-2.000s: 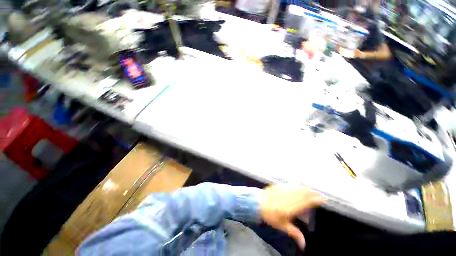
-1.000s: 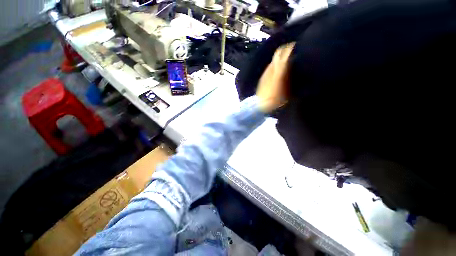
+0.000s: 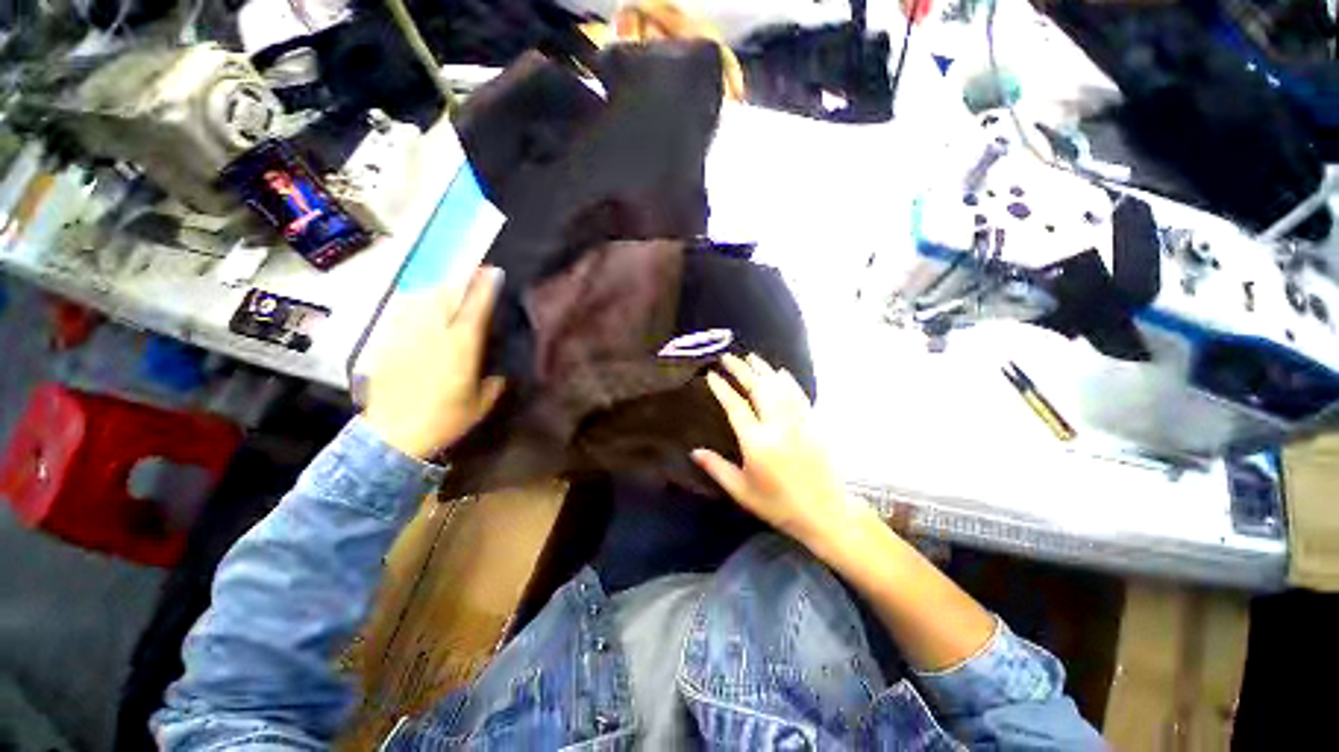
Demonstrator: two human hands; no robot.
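A dark brown to black garment piece [image 3: 617,176] lies over the white table and hangs over its front edge. A thin white cord loop [image 3: 696,344] shows on it near its right side. My left hand [image 3: 430,367] is at the garment's left edge, fingers partly hidden by glare; whether it grips the cloth cannot be told. My right hand [image 3: 771,448] lies on the garment's lower right, fingers apart, just below the loop.
A white sewing machine [image 3: 1028,213] with dark cloth on it stands at right, a yellow-handled tool [image 3: 1040,401] beside it. At left are a phone [image 3: 297,203], another machine [image 3: 176,118] and a red stool [image 3: 110,470]. A carton [image 3: 455,573] is under the table.
The large dark cloth that filled the right side now lies in front of me, spread on the table. My right hand has come into view on it. The view has shifted.
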